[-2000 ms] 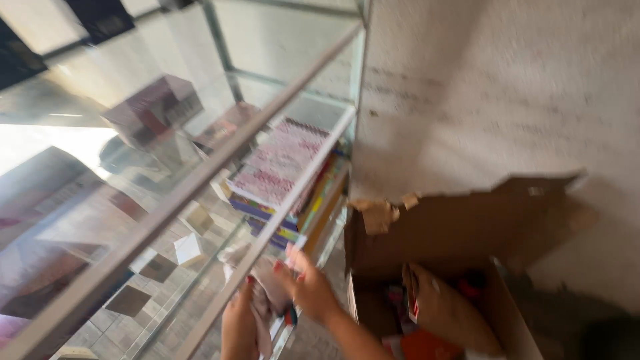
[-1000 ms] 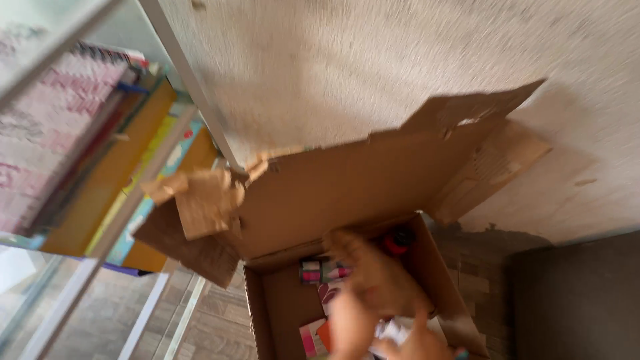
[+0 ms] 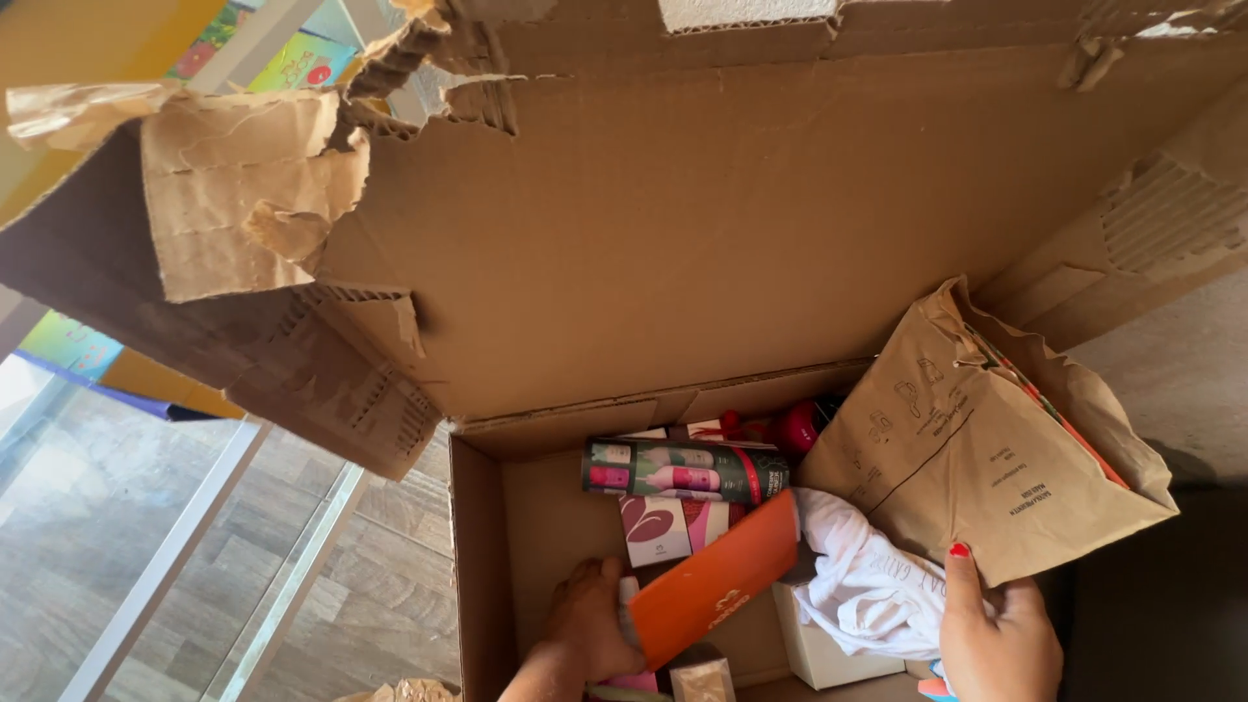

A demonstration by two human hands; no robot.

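Note:
An open cardboard box [image 3: 481, 546] holds several products. My left hand [image 3: 585, 624] is inside it at the lower left, gripping a small item beside an orange Natura box [image 3: 720, 577]; the item is mostly hidden. My right hand [image 3: 999, 629] pinches the lower edge of a brown paper bag [image 3: 936, 439] with printed drawings, next to a crumpled white cloth [image 3: 868, 575]. A dark cylindrical package [image 3: 682, 471] lies across a white and pink carton [image 3: 655, 531]. A red round item [image 3: 798, 427] lies behind, and a white box [image 3: 829, 643] is under the cloth.
The cardboard box's raised flap [image 3: 663, 234] stands behind, with torn cardboard [image 3: 244, 195] at its left. A glass shelf unit with a metal frame [image 3: 171, 565] and colourful books [image 3: 73, 341] is at the left, over a wood-patterned floor [image 3: 380, 575]. A dark object [image 3: 1160, 595] stands right.
The view has moved from the glass shelves to the cardboard box. My hands have gone from the shelf into the box and are now apart, the right one at the paper bag.

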